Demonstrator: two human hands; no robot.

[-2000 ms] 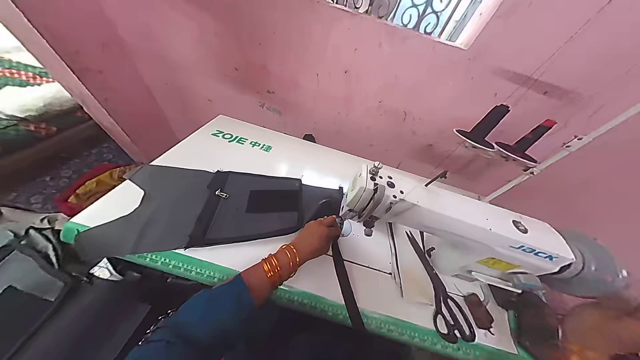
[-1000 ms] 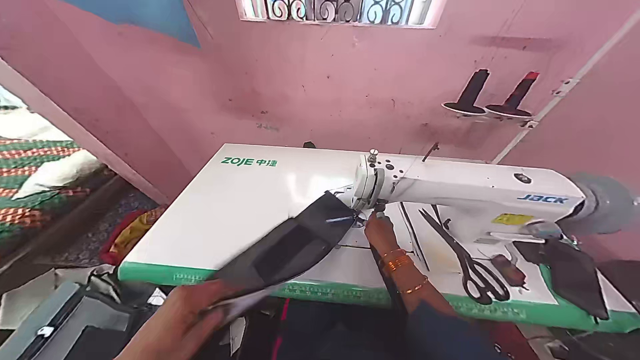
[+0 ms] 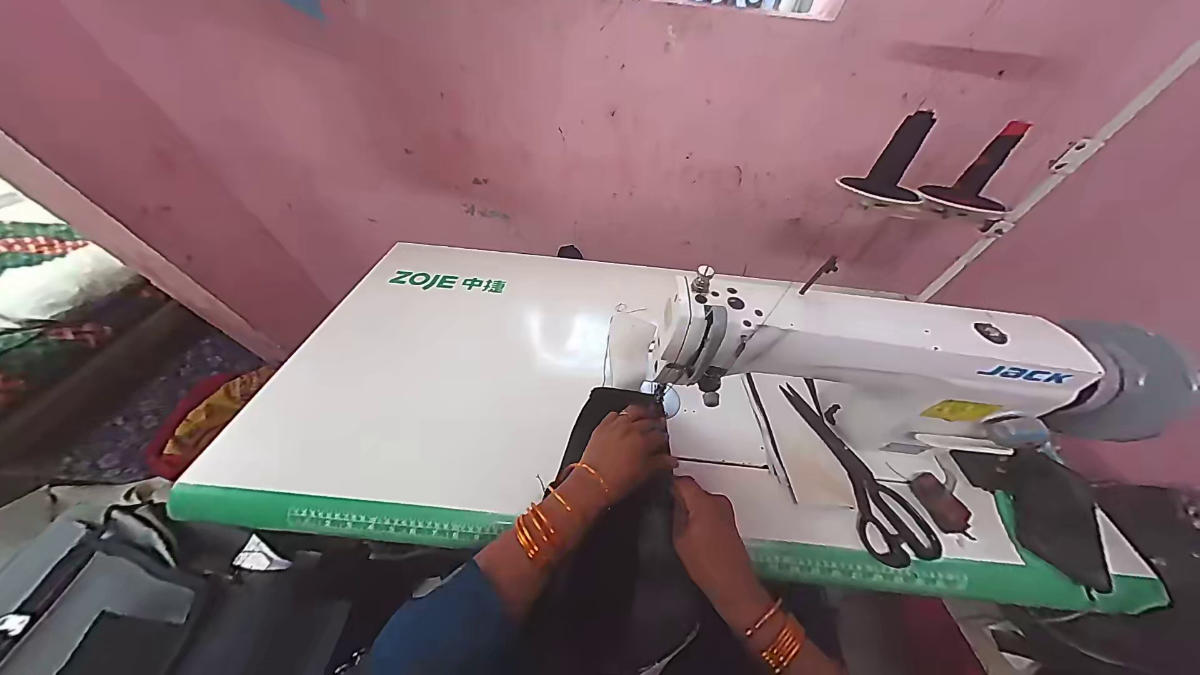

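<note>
A dark fabric piece (image 3: pixel 600 553) runs from the table's front edge up to the needle area of the white Jack sewing machine (image 3: pixel 900 356). My left hand (image 3: pixel 623 450) lies on top of the fabric just before the presser foot, fingers pressing it down. At the fabric's right edge my right hand (image 3: pixel 703 525) holds it, lower than the left. The foot and needle are partly hidden behind the machine head. Black-handled scissors (image 3: pixel 877 497) lie to the right of my hands, blades pointing to the machine.
The white sewing table (image 3: pixel 375 394) has a green front edge. A small dark red object (image 3: pixel 940 502) and dark fabric scraps (image 3: pixel 1045 511) lie right of the scissors. Two thread cones (image 3: pixel 900 159) stand by the pink wall. More dark fabric pieces (image 3: pixel 103 600) are at lower left.
My left hand has moved from the fabric's lower left end to beside the needle. My right hand has come down from the needle area. The fabric now points toward me instead of lower left.
</note>
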